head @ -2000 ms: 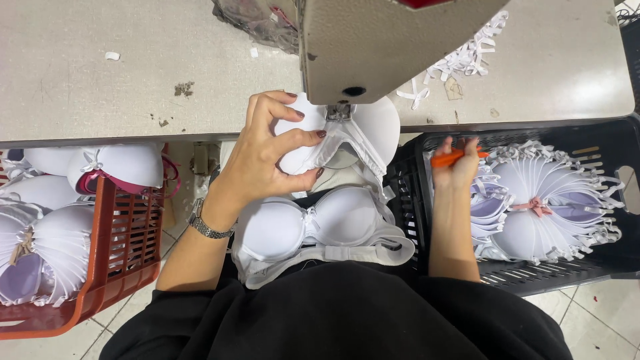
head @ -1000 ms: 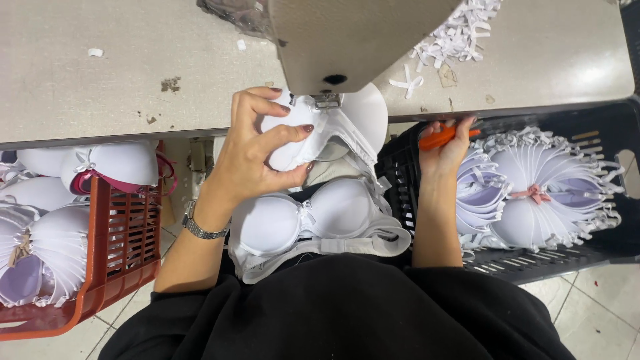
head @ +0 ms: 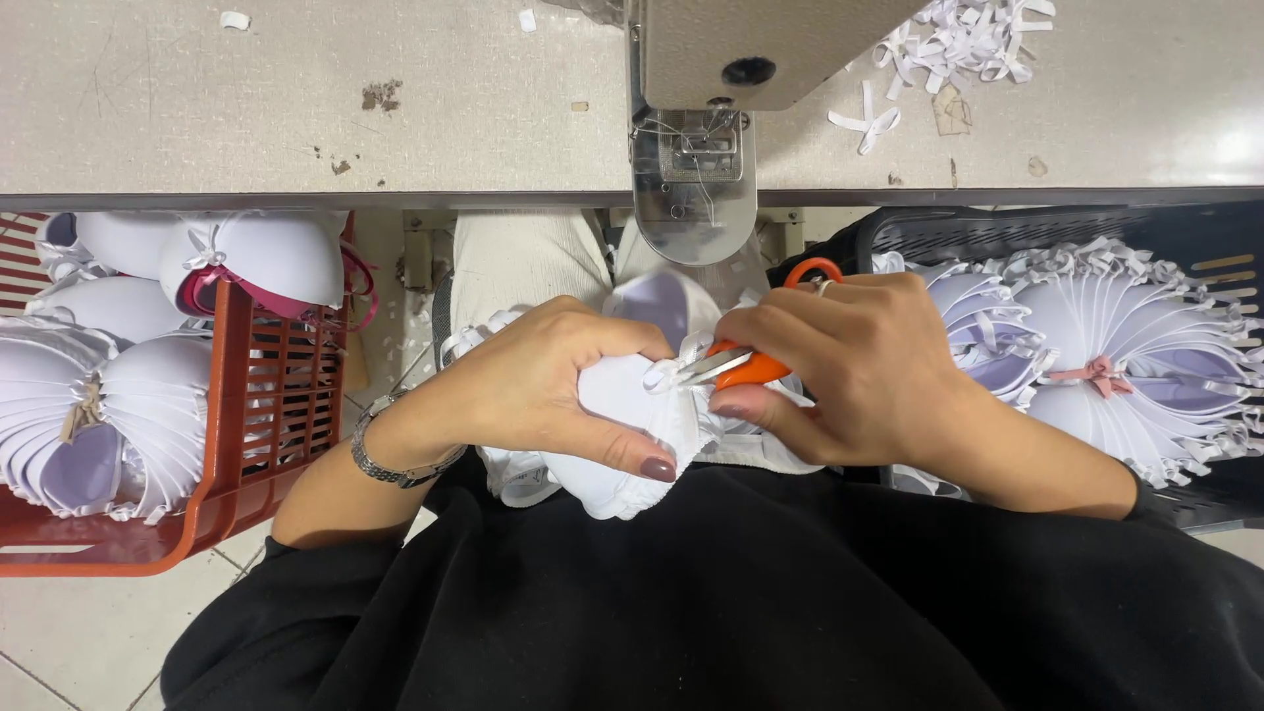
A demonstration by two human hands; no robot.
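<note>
My left hand [head: 553, 385], with a metal-band watch [head: 388, 446] at the wrist, grips a white padded bra [head: 622, 415] above my lap. Orange-handled scissors [head: 755, 367] are in my right hand [head: 854, 370], their blades against a small white bow [head: 664, 375] on the bra. Whether the blades are apart is hard to tell. Part of the bra lies hidden behind my fingers. Above both hands is the sewing machine's presser foot area [head: 706, 148], where a thread hangs and no fabric lies under the foot.
A red plastic basket [head: 212, 464] of white bras, one with dark pink trim, stands at the left. At the right, a black basket [head: 997, 219] holds bundled white bras. White ribbon bows [head: 963, 44] are piled on the sewing table [head: 474, 118], whose front edge runs across the view.
My left hand has brought the bra from the machine's needle area down toward my lap. My right hand has moved left with the scissors from beside the black basket to the bra.
</note>
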